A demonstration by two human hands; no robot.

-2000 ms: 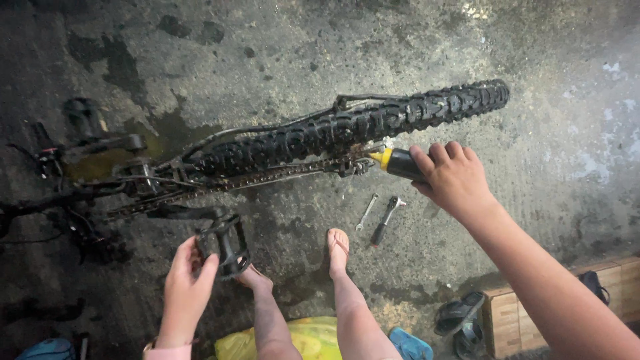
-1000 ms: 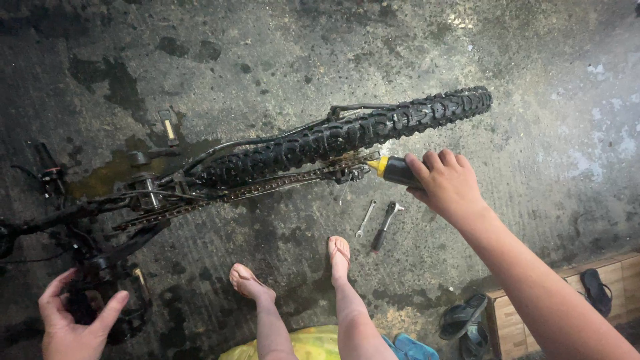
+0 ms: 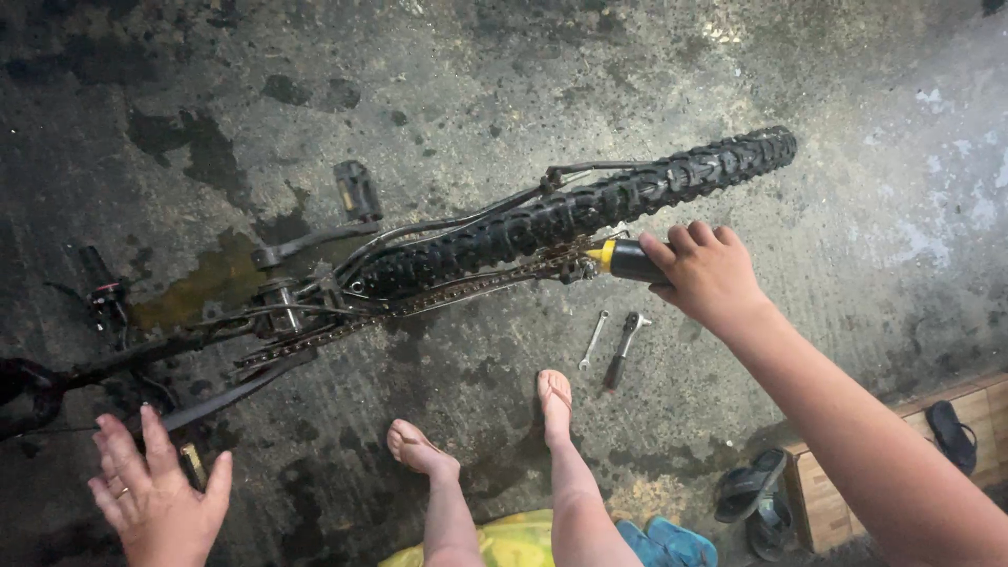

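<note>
A bicycle seen from above crosses the view, with its knobby rear tire [image 3: 583, 213] toward the right and its chain [image 3: 465, 291] running along the near side. My right hand [image 3: 701, 276] grips a black bottle with a yellow nozzle [image 3: 634, 261]; the nozzle points at the rear sprockets [image 3: 571, 256]. At the lower left, my left hand [image 3: 161, 492] has its fingers spread, a ring on one of them. It is over the near pedal [image 3: 193, 466], mostly hidden behind it, at the end of the crank arm [image 3: 236, 391]. Whether the hand touches the pedal cannot be told.
A combination wrench [image 3: 594, 340] and a ratchet wrench [image 3: 626, 350] lie on the wet concrete floor [image 3: 472, 94]. Dark sandals [image 3: 752, 484], blue slippers [image 3: 669, 542] and a yellow plastic bag [image 3: 512, 539] are near the bottom. A tiled step [image 3: 823, 496] holds a black flip-flop [image 3: 953, 437].
The pedals and cranks have turned. My left hand went left and down from its place two seconds ago, and its fingers are now spread wider. My right hand keeps the bottle at the sprockets.
</note>
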